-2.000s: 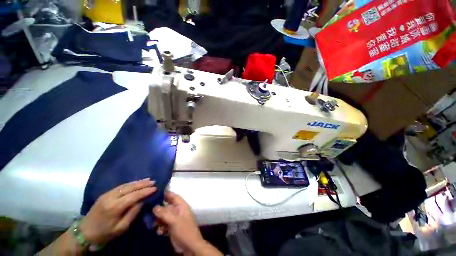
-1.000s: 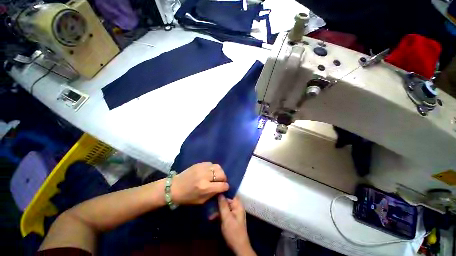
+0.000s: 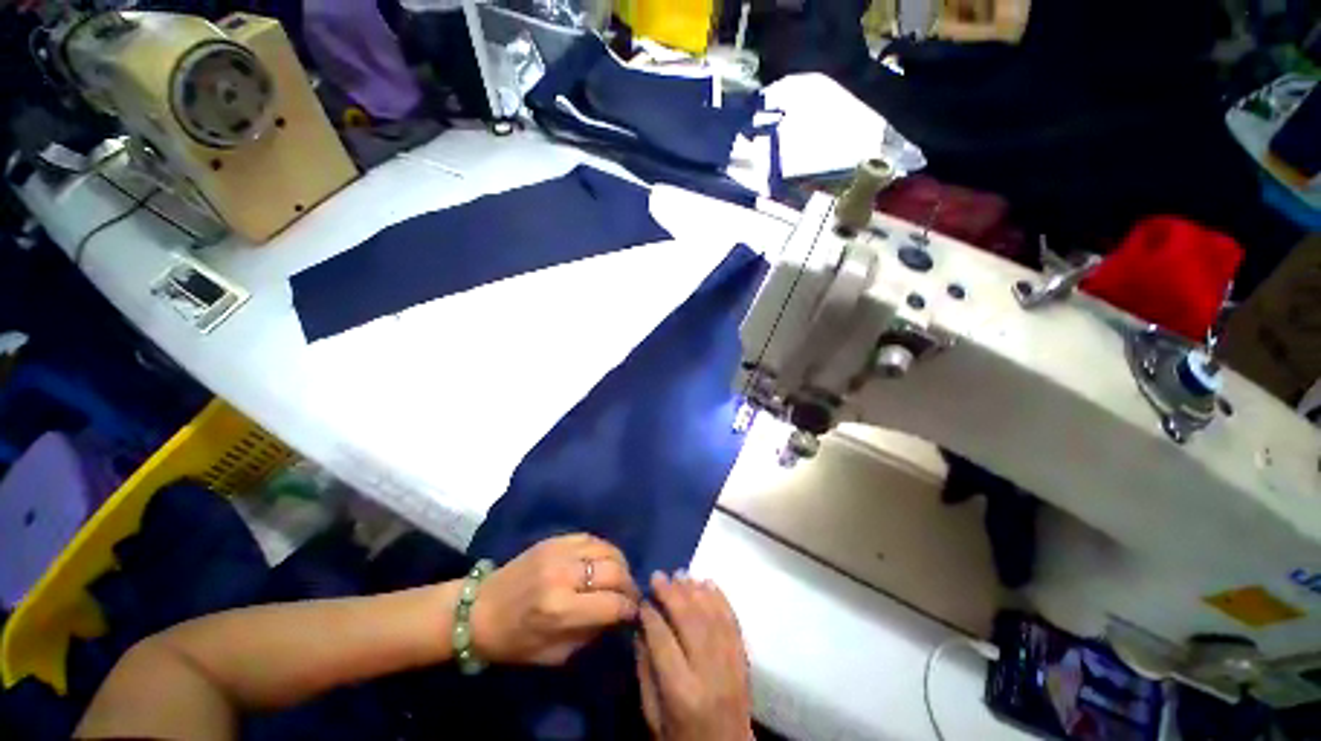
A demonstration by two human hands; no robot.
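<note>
A navy cut panel (image 3: 616, 442) lies on the white table with its right edge beside the lit presser foot (image 3: 743, 417) of the sewing machine (image 3: 855, 311). Its near end hangs over the table's front edge. My left hand (image 3: 558, 601), with a ring and a green bead bracelet, pinches the panel's near edge. My right hand (image 3: 698, 654) holds the same edge just to the right, fingertips close to the left ones. The fingertips partly hide the gripped cloth.
Another navy panel (image 3: 478, 246) lies flat at the left. Dark stacked pieces (image 3: 659, 116) are at the far side. A beige machine (image 3: 232, 116) stands far left. A yellow basket (image 3: 123, 543) is at lower left. A smartphone (image 3: 1072, 678) with a white cable lies at lower right.
The view first swung left, then shifted slightly. My hands stay at the panel's near edge; my right fingers now lie flatter and straighter over it. The panel's upper end remains beside the machine head.
</note>
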